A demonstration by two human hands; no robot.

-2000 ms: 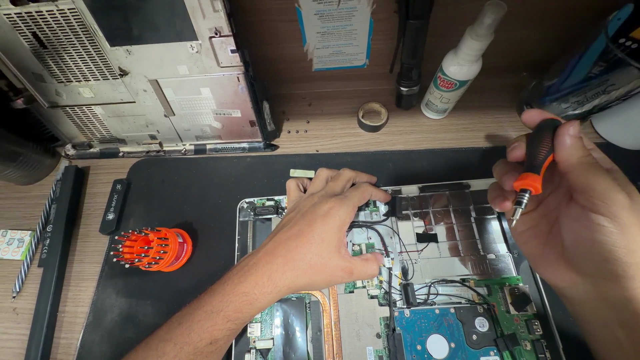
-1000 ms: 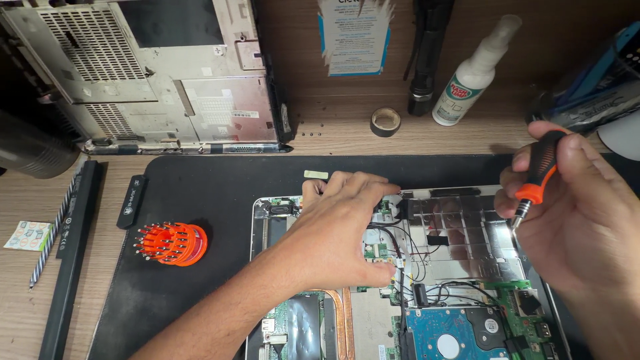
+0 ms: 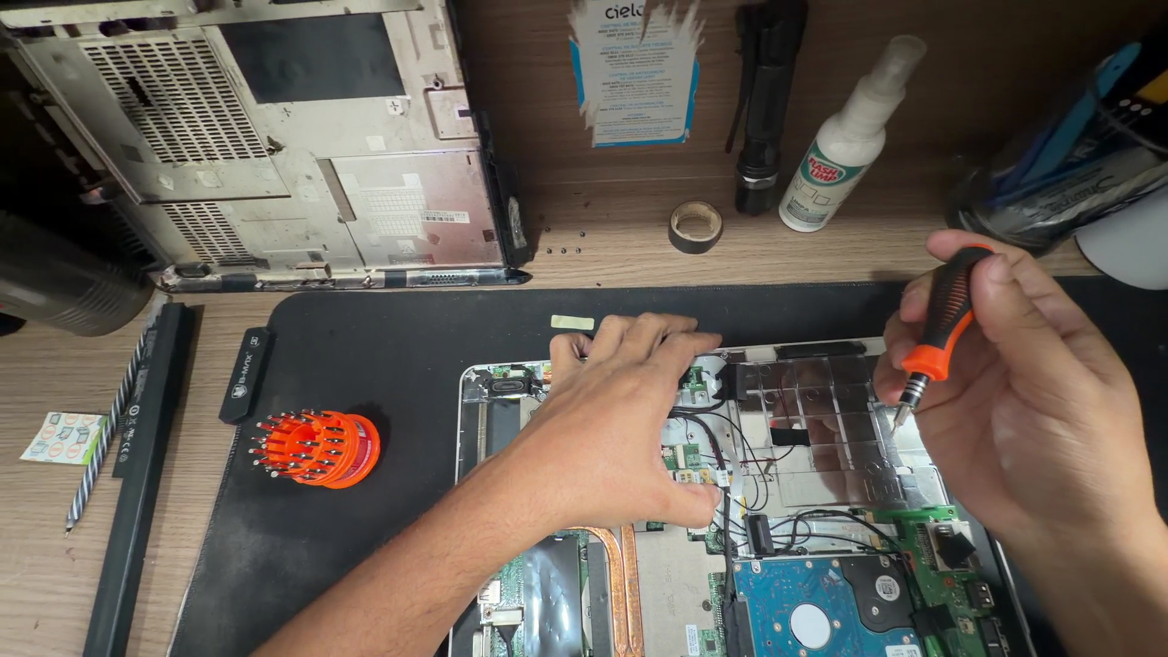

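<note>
An opened laptop base (image 3: 794, 474) lies on a black desk mat, its circuit boards, black cables, copper heat pipes (image 3: 622, 584) and blue hard drive (image 3: 812, 616) exposed. My left hand (image 3: 630, 411) rests over its upper left part, fingertips at the back edge and thumb near the cables; what lies under the palm is hidden. In my right hand (image 3: 1013, 365) is an orange and black screwdriver (image 3: 944, 319), tilted tip-down above the right side of the metal-lined bay. An orange screwdriver bit holder (image 3: 333, 447) full of bits stands left of the laptop.
A laptop bottom cover (image 3: 310, 201) leans at the back left. Behind the mat are small screws (image 3: 564, 250), a tape roll (image 3: 695, 227), a flashlight (image 3: 766, 109) and a spray bottle (image 3: 835, 146). A laptop battery (image 3: 141, 484) and a striped pencil (image 3: 105, 438) lie at left.
</note>
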